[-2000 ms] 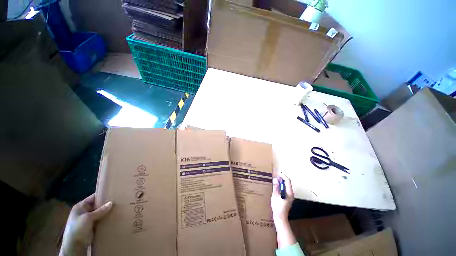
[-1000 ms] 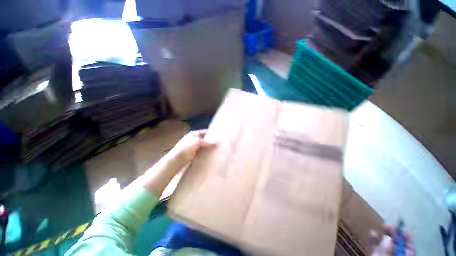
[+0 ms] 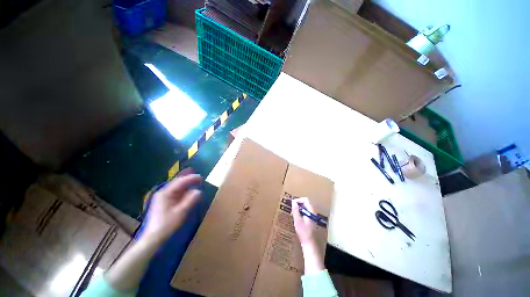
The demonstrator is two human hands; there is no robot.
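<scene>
A flat brown carton [image 3: 232, 232] with dark printing lies tilted in front of me, its upper edge against the white-topped table [image 3: 314, 125]. My right hand [image 3: 305, 223] holds a dark marker pen [image 3: 312, 216] over the printed panel, near the dark bands. Whether the tip touches the card cannot be told. My left hand [image 3: 174, 203] is slightly blurred, off the carton to its left, fingers apart and empty.
Black scissors [image 3: 395, 220], loose marker pens [image 3: 382, 170], a tan tape roll [image 3: 412, 167] and a white roll [image 3: 385, 131] are on the table. A large carton [image 3: 354, 64] and green crate [image 3: 232, 55] stand behind. Flat cartons [image 3: 64, 226] lie lower left.
The view has swung back to the table from the left. My left hand has let go of the carton it held. My right hand with the pen is now over the carton's print.
</scene>
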